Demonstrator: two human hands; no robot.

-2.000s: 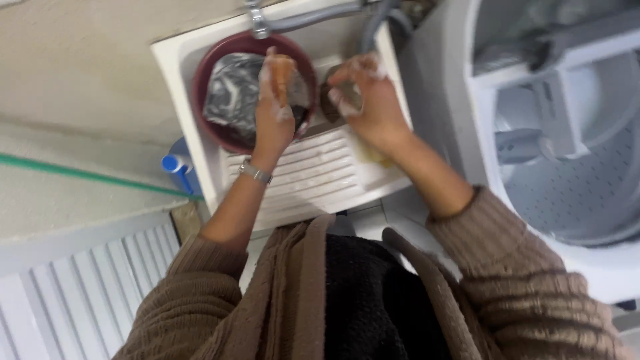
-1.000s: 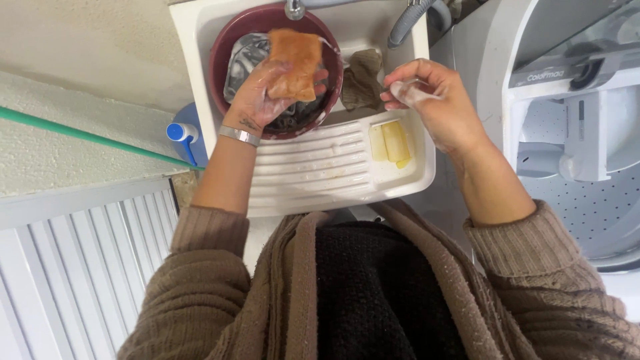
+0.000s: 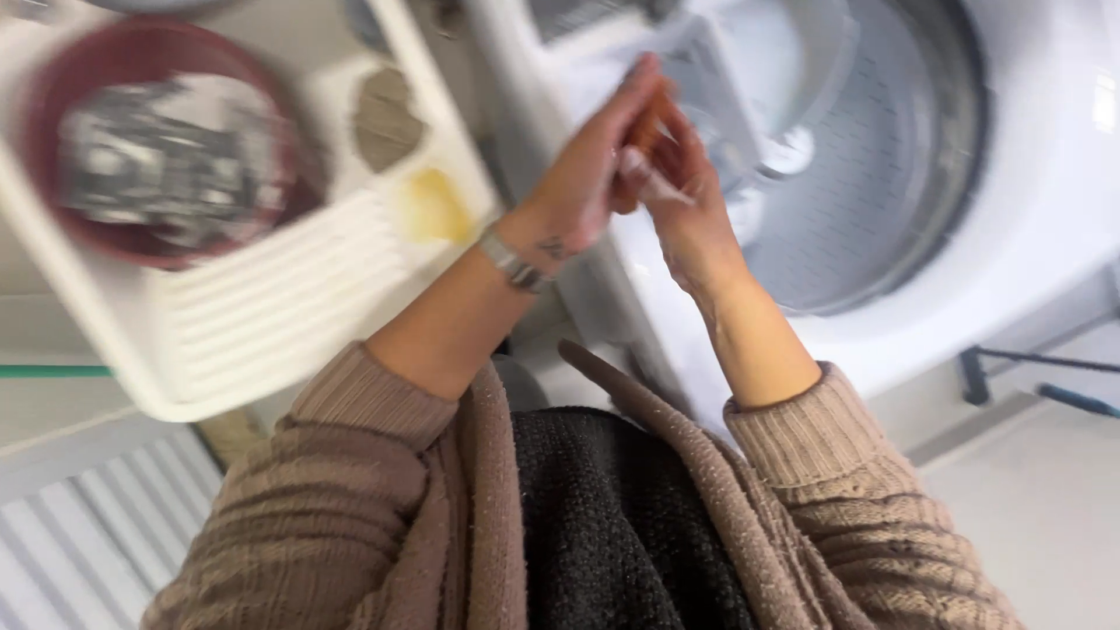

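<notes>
My left hand [image 3: 591,171] holds an orange-brown cloth [image 3: 646,131], partly hidden between the fingers. Close against it, my right hand [image 3: 691,197] has its fingers curled beside the cloth; whether it grips the cloth too is blurred. Both hands are over the near edge of an open top-load washing machine [image 3: 875,157]. To the left, a maroon basin [image 3: 157,39] holds wet grey and white fabric [image 3: 166,162] in the white laundry sink [image 3: 140,376]. A brownish wet cloth [image 3: 388,120] lies beside the basin, and a yellow bar, probably soap [image 3: 435,206], sits by the ribbed washboard [image 3: 280,280].
The washing machine's white rim runs along the right. A louvered white panel [image 3: 105,534] stands at lower left, with a green strip [image 3: 52,371] above it. A dark metal frame [image 3: 976,376] is at the right edge.
Both hands have moved right, from over the sink to over the washing machine, carrying the orange-brown cloth. They have come together. The view has swung right.
</notes>
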